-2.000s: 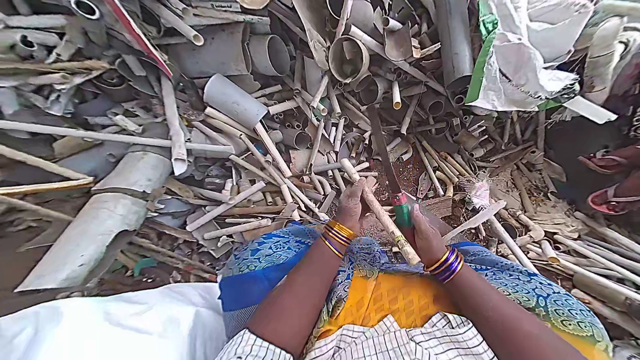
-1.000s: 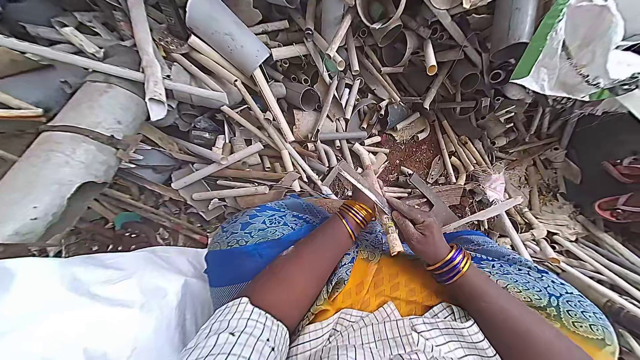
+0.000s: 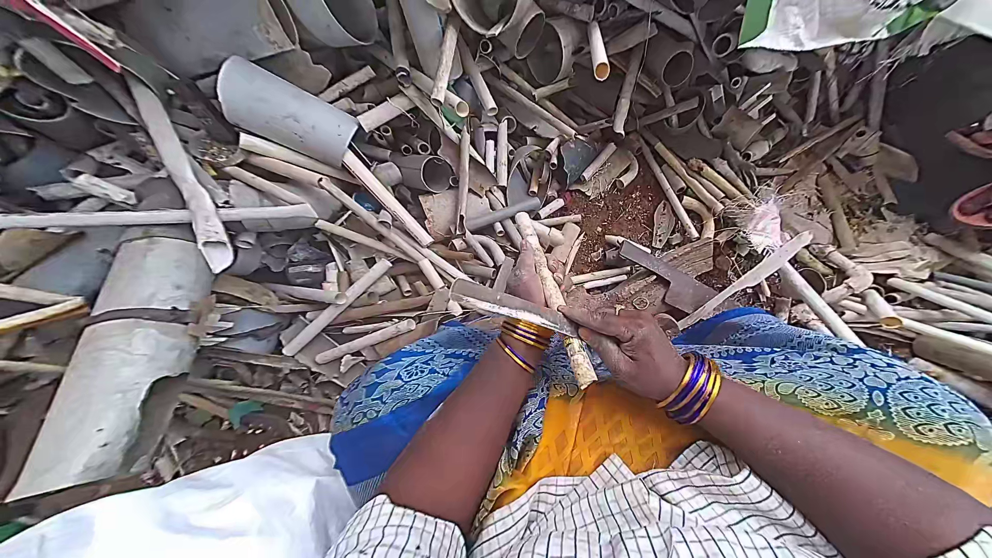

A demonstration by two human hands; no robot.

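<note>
Near the centre, my left hand (image 3: 528,280) grips a dirty cream-coloured length of thin pipe (image 3: 549,283), which slants down toward my lap. My right hand (image 3: 639,350) is closed around the near end of a knife, its handle hidden by the fingers. The knife's long blade (image 3: 504,307) points left and lies across the pipe, just above my left wrist. My right fingertips are close to the pipe. Beyond my right hand, a flat dark metal piece (image 3: 673,277) rests on the scrap.
Heaped scrap pipes surround my knees. A wide grey pipe (image 3: 285,110) lies upper left, and a large split pipe (image 3: 136,341) further left. A white sack (image 3: 232,504) is at lower left, another white and green sack (image 3: 821,23) at upper right. Part of a sandal (image 3: 975,205) shows at the right edge.
Two seconds ago the knife pointed away from me, its red and green handle showing beside the pipe. The blade has since swung left across the pipe. The pipe remains in my left hand.
</note>
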